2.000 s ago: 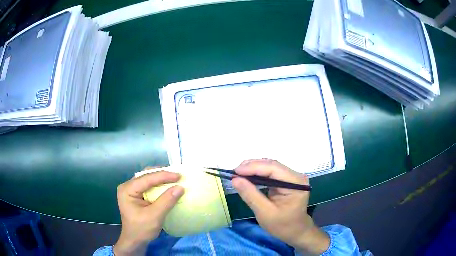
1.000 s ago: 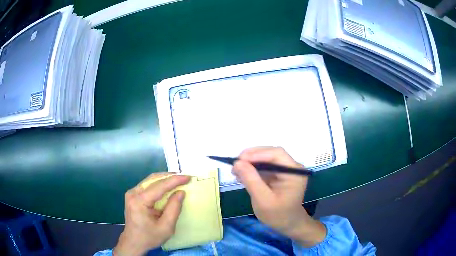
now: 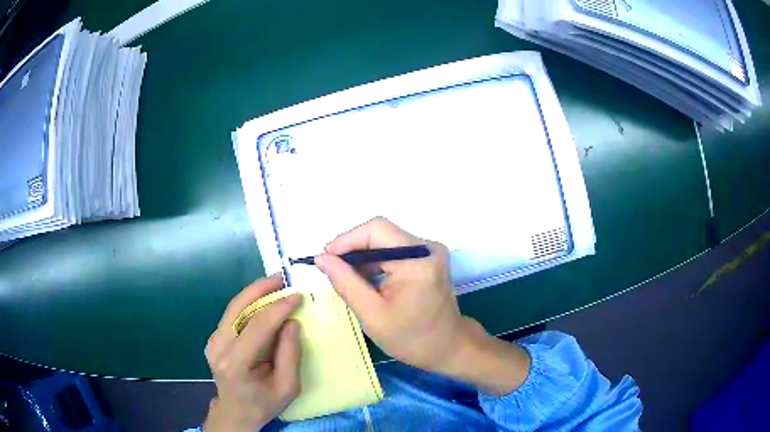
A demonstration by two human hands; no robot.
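A back cover [image 3: 405, 169], glaring white, lies flat on a white interleaf sheet [image 3: 246, 169], with a small square opening at its far left corner and a dotted grille at its near right. My right hand [image 3: 397, 295] holds black tweezers [image 3: 384, 254], their tips at the cover's near left edge. Whether the tips hold anything is too small to tell. My left hand [image 3: 257, 354] holds a bent yellow sticker sheet [image 3: 325, 363] just below the cover's near left corner, thumb on top. The cover's near left corner is partly hidden.
A stack of covers [image 3: 105, 126] stands at the left on the green bench [image 3: 190, 270]. Another stack [image 3: 642, 63] stands at the upper right. A white strip [image 3: 705, 169] crosses the bench at the right. A blue tote [image 3: 63, 401] shows at the lower left.
My right hand has moved left with the tweezers, from over the cover's near middle to its near left edge. The sheet's upper left edge now curls up. The whole view has shifted somewhat.
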